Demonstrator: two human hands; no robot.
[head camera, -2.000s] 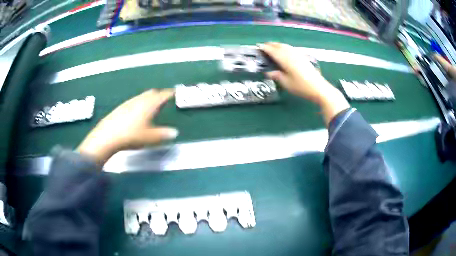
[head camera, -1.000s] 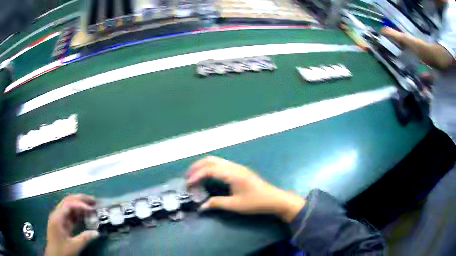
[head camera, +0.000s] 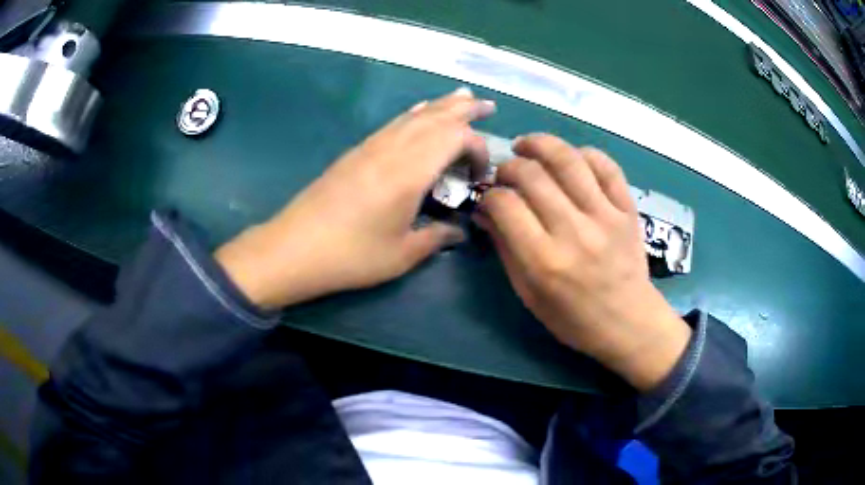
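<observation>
A slotted metal bar (head camera: 664, 210) lies on the dark-green tabletop under both hands, its right end showing with a small black toothed insert (head camera: 656, 248). My left hand (head camera: 365, 204) is at the bar's left end, thumb and fingers around it. My right hand (head camera: 579, 246) lies over the middle of the bar, its fingertips pinched together at a small dark part near the left end. The fingers hide most of that part and the middle of the bar. A round metal disc (head camera: 199, 113) lies alone to the left.
A large silver cylinder and bracket (head camera: 47, 90) stand at the left edge. A white metallic strip (head camera: 531, 80) separates the tabletop from the green conveyor. Another slotted bar (head camera: 789, 93) lies on the belt at upper right, with part of one more at the right edge.
The view has swung down and left. The bar, held at both ends a second ago, is now on the tabletop. My right hand has moved from its right end to near its left end.
</observation>
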